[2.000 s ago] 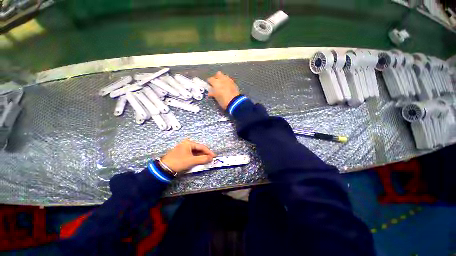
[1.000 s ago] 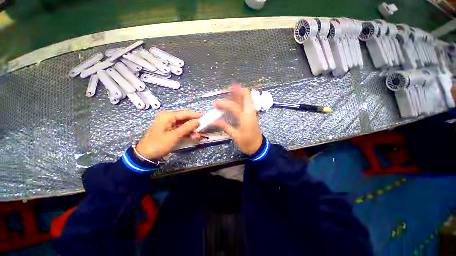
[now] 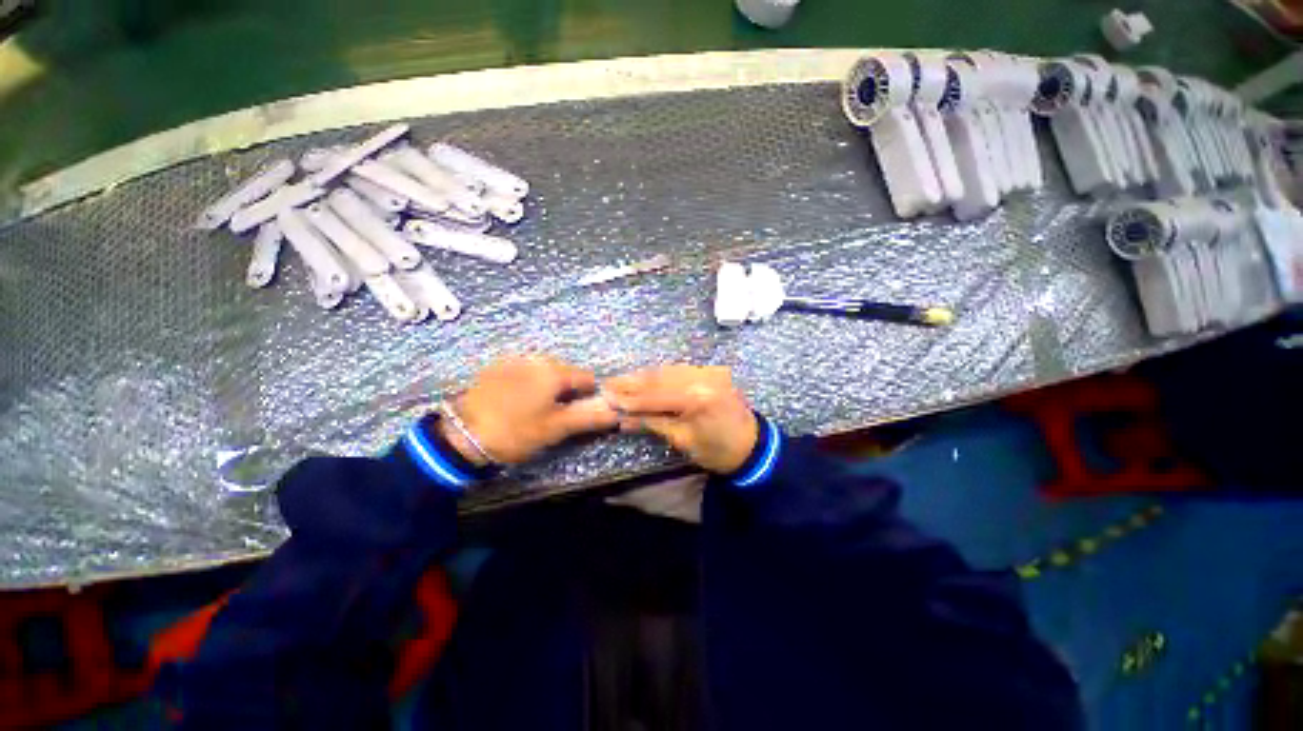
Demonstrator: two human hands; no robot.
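Note:
My left hand (image 3: 526,411) and my right hand (image 3: 693,414) meet low over the front of the bench. Their fingertips are pinched together on a small white part (image 3: 615,406), almost fully hidden by the fingers. Whether it is a handle cover or a piece of a fan handle cannot be told. Loose white handle covers (image 3: 357,229) lie in a crossed pile at the back left. A small mallet (image 3: 746,294) with a white two-lobed head, dark shaft and yellow tip lies beyond my right hand.
Covered fans (image 3: 986,150) stand on edge in rows at the right. A thin pale strip (image 3: 623,270) lies beyond my hands. Bubble wrap (image 3: 129,386) covers the bench. A green conveyor (image 3: 429,36) runs behind its pale edge, with white pieces on it.
My right hand has come from the cover pile to my left hand. The white strip raised between them a second ago is now lowered or hidden. The view has shifted, and the mallet head is uncovered.

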